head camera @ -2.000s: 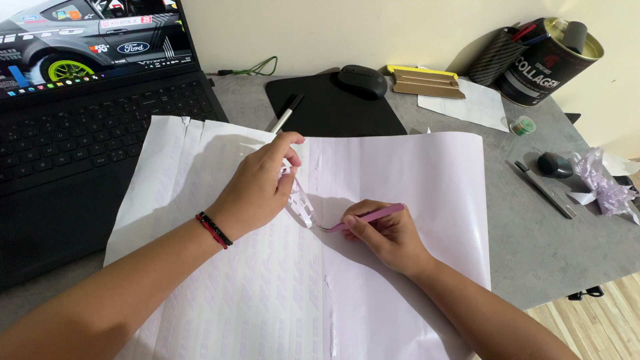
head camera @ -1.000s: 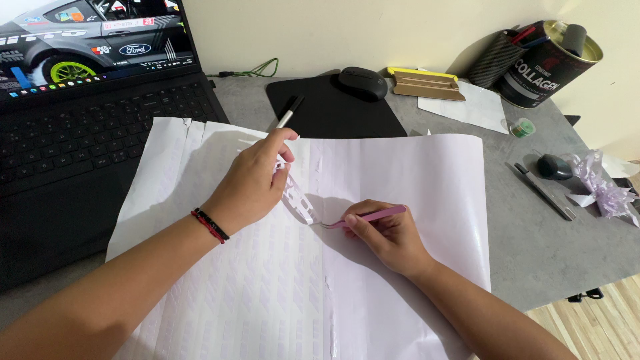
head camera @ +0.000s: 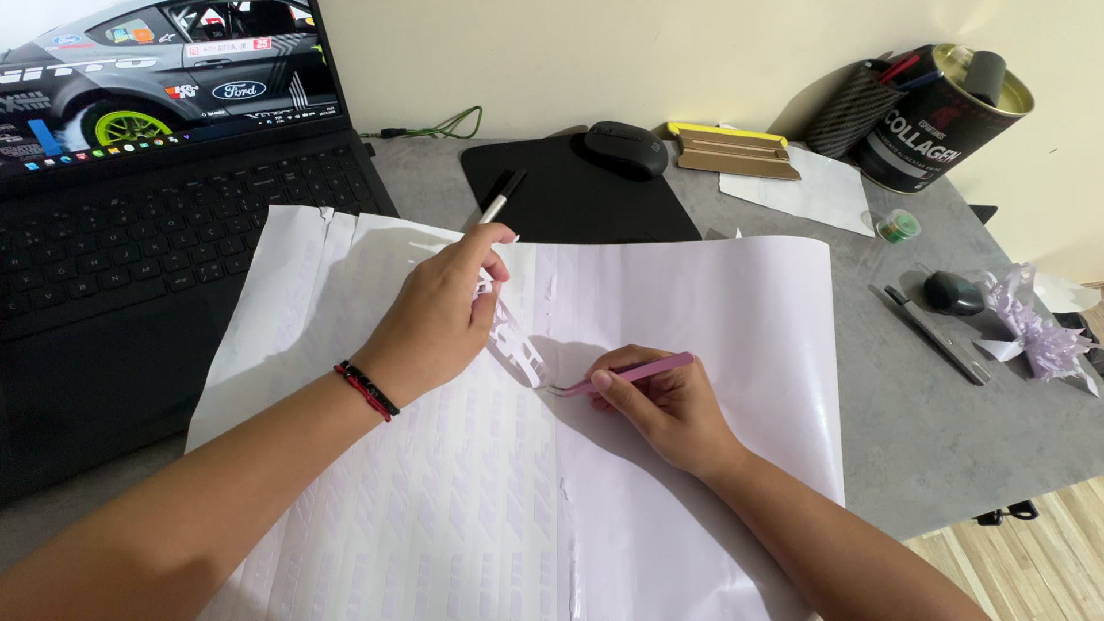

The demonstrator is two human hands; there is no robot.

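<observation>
My left hand (head camera: 444, 315), with red and black bracelets at the wrist, pinches a white cut-out vinyl strip (head camera: 516, 347) whose lower end hangs free over a large sheet. My right hand (head camera: 660, 401) holds pink tweezers (head camera: 642, 369); their curved tips are beside the strip's lower end, and whether they touch it I cannot tell. Beneath both hands lies the sheet (head camera: 742, 297), with rows of faint pale purple cut shapes on its left part and a plain glossy right part. A black and white pen (head camera: 503, 197) points up just beyond my left hand, its lower part hidden.
A laptop (head camera: 172, 233) stands at the left. Behind the sheet are a black mouse pad (head camera: 569, 203), a mouse (head camera: 627, 150) and an opened cardboard box (head camera: 737, 153). A black tin (head camera: 927, 129) stands at the back right. A cutter-like tool (head camera: 936, 335) and crumpled purple scraps (head camera: 1039, 323) lie at the right.
</observation>
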